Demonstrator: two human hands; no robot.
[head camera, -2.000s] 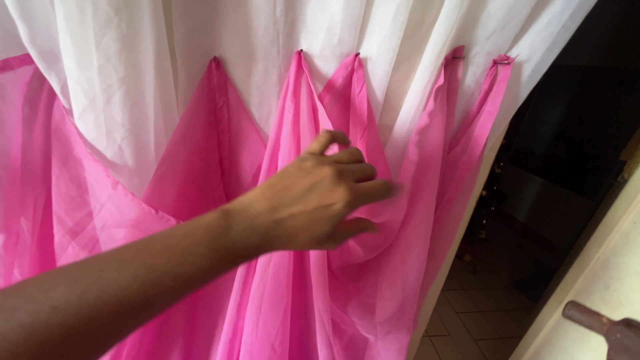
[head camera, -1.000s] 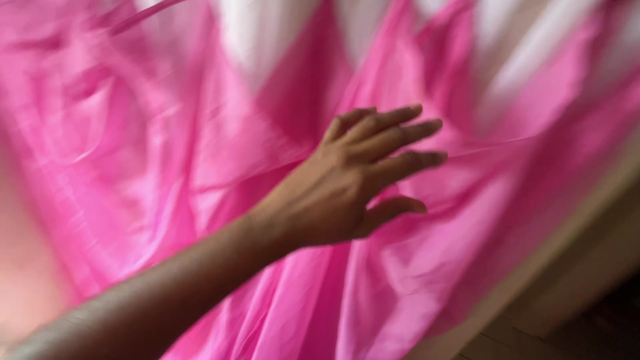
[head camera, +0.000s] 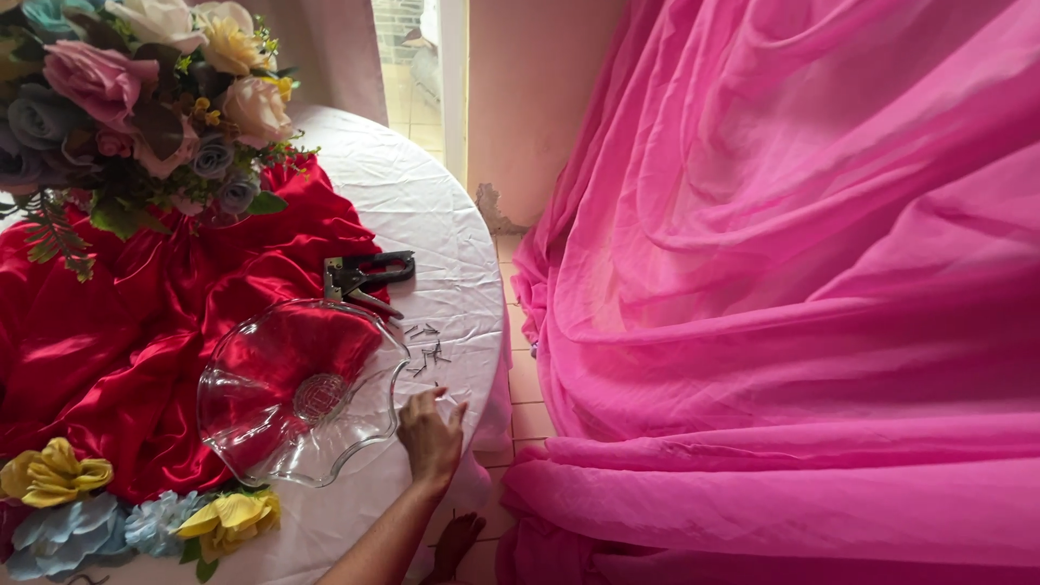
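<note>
My left hand (head camera: 431, 435) is at the right side of the round table, its fingers bent down at the white tablecloth (head camera: 439, 244) and its thumb held apart. I see nothing in its grasp, though the fingertips are partly hidden. Several loose nails (head camera: 431, 353) lie on the cloth just beyond it. Left of the hand sits a clear glass dish with a wavy rim (head camera: 317, 398), partly over red satin cloth (head camera: 162, 301). A black staple gun (head camera: 366, 276) lies behind the dish. My right hand is not in view.
Pink fabric (head camera: 731, 349) hangs in folds at the right, reaching the tiled floor (head camera: 528, 418). A large bouquet of artificial flowers (head camera: 138, 114) stands at the back left. Yellow and blue fabric flowers (head camera: 162, 520) lie at the front left. A bare foot (head camera: 459, 540) is below the table edge.
The view has swung from the pink and white drapes to the table. My left hand, earlier raised in front of the drapes, is now at the tablecloth near the nails.
</note>
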